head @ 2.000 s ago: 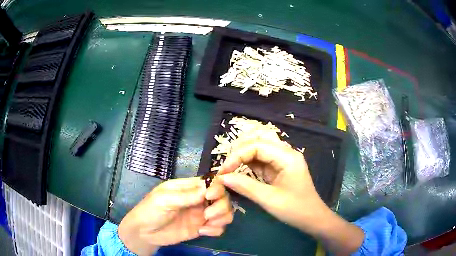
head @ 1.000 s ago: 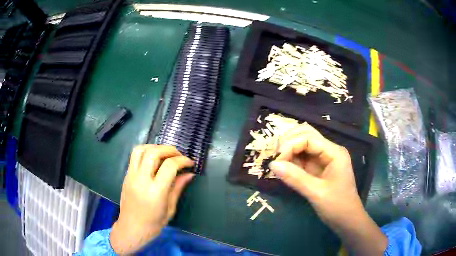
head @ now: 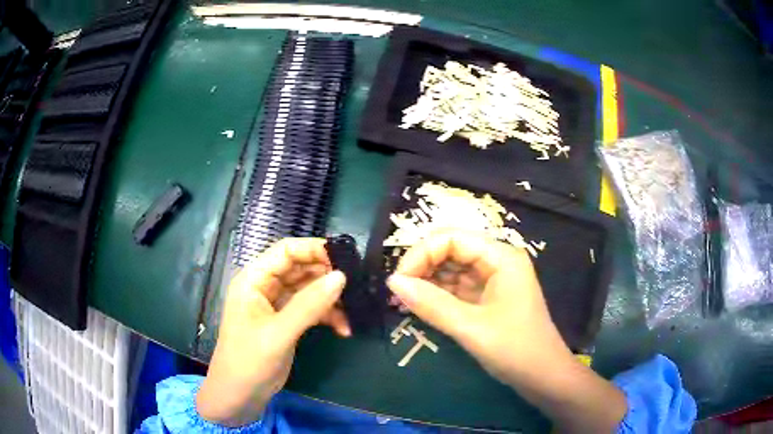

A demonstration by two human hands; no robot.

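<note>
My left hand (head: pixel 275 318) holds a black plastic housing (head: pixel 346 263) upright between thumb and fingers, just past the near end of the row of black housings (head: pixel 292 144). My right hand (head: pixel 483 309) is close to its right, over the near black tray (head: pixel 559 280), with thumb and index fingertips together; whether a small piece is between them cannot be told. The near tray holds a heap of pale metal contact pieces (head: pixel 449 212), partly hidden by my right hand. Several loose contact pieces (head: pixel 413 341) lie on the green surface below it.
The far black tray (head: pixel 381 127) holds a whiter heap. A loose black housing (head: pixel 161 214) lies left of the row. A black compartment tray (head: pixel 55 174) is far left, above a white basket (head: pixel 72 373). Two clear plastic bags (head: pixel 657 220) (head: pixel 746 254) lie right, with a dark thin object between.
A second ago my left hand was at the near end of the row; now it holds a housing up beside my right hand. My right hand has moved off the heap towards it. The view has shifted.
</note>
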